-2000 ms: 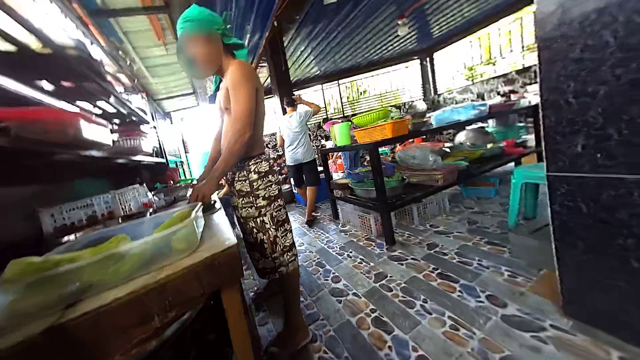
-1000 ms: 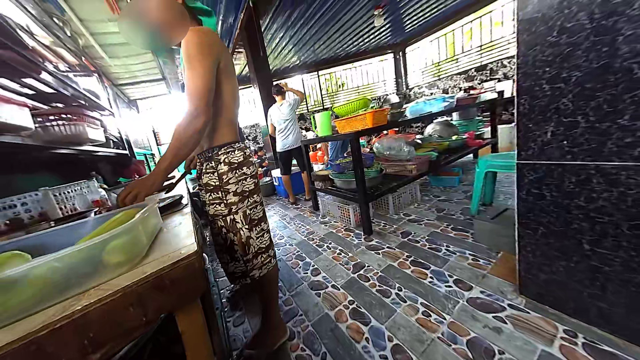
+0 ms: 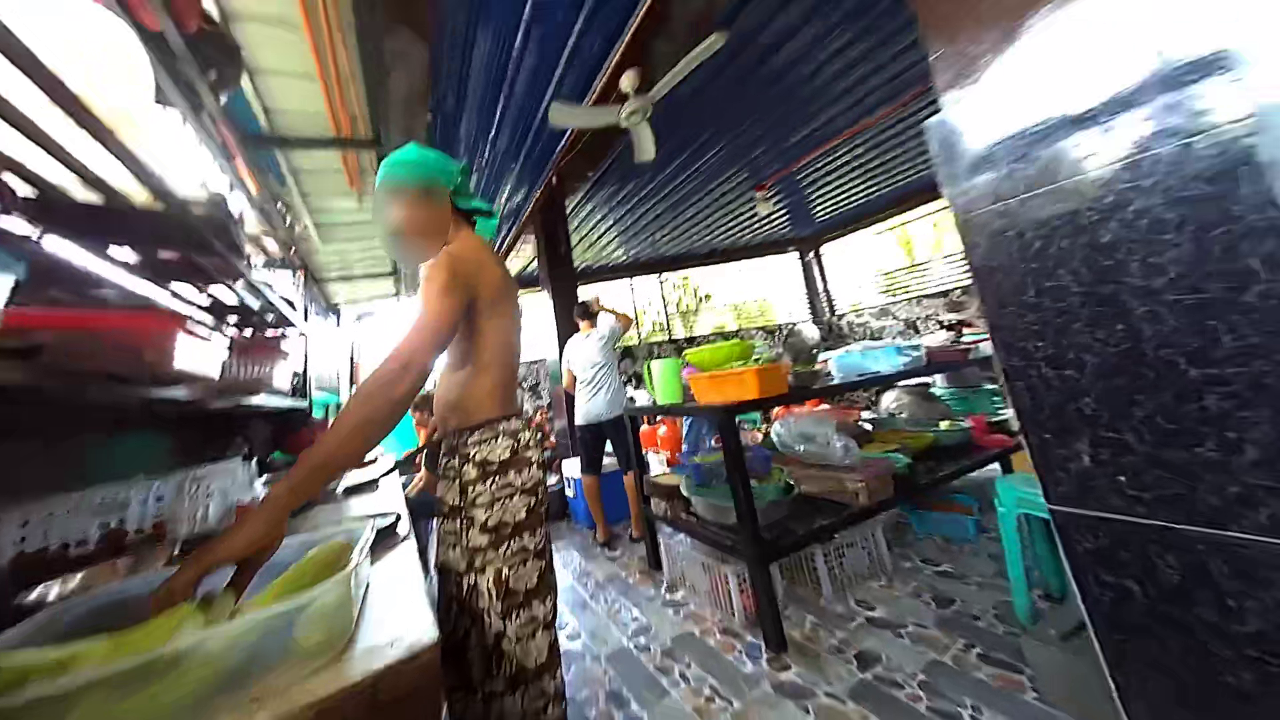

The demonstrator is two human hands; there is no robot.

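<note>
Neither my left hand nor my right hand shows in the head view. At the lower left, a translucent plastic tub (image 3: 335, 615) stands on a counter (image 3: 400, 610) and holds several yellow-green items (image 3: 310, 575), blurred, possibly peeled fruit or vegetables. A co-worker (image 3: 490, 350) in a green head cloth and patterned shorts stands beside the counter. One hand of this person (image 3: 235, 545) reaches down into the tub, at the items; blur hides whether it grips one.
A dark shelf table (image 3: 745, 520) carries an orange basin (image 3: 740, 383), a green pitcher (image 3: 662, 380) and wrapped goods. Behind it stands another person (image 3: 597, 390) near a blue cooler (image 3: 577, 495). A green plastic stool (image 3: 1025, 550) is beside the black tiled pillar (image 3: 1150, 380) at right.
The co-worker's hand was over the counter behind the tub; now it is down in the tub. The view has tilted upward, showing a ceiling fan.
</note>
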